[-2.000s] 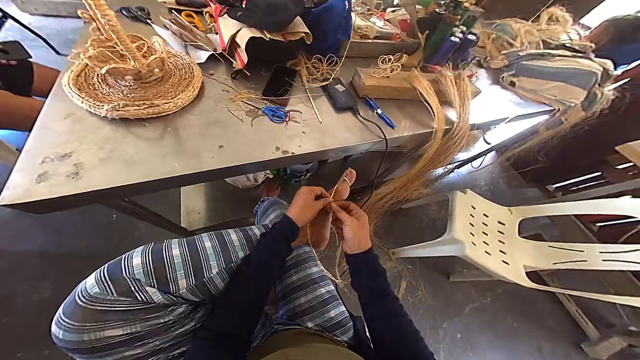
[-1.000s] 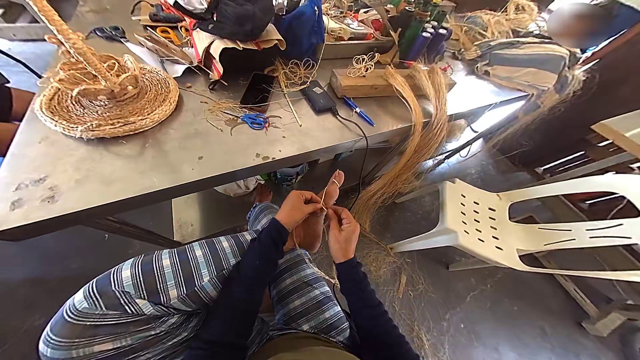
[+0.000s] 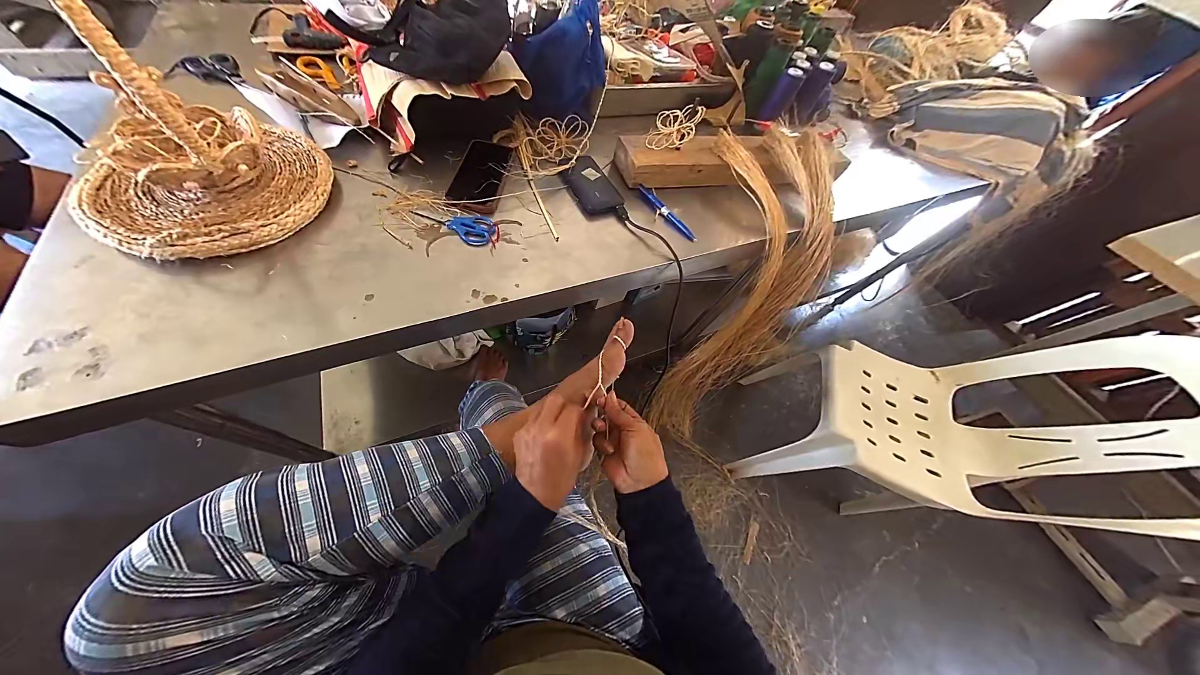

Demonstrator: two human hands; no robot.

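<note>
A thin pale fiber cord (image 3: 601,375) loops round the big toe of my raised bare foot (image 3: 614,352) and runs back to my fingers. My left hand (image 3: 551,445) pinches the cord just behind the foot. Close on its right, my right hand (image 3: 633,445) grips the strands with thumb and fingers. The fingertips of both hands nearly meet. A loose end of the cord hangs below the hands toward my lap. Long tan plant fibers (image 3: 783,225) hang over the table edge, held at the top near a wooden block (image 3: 670,164).
On the metal table (image 3: 244,300) are a coiled braided fiber piece (image 3: 202,206), blue-handled scissors (image 3: 472,230), a phone (image 3: 480,176), a black device with a cable (image 3: 593,187) and a blue pen (image 3: 667,214). A white plastic chair (image 3: 900,422) stands at right. Another person is at upper right.
Both hands stay close together at the cord by the foot, with small shifts of the fingers. The cord between toe and hands shows more plainly now.
</note>
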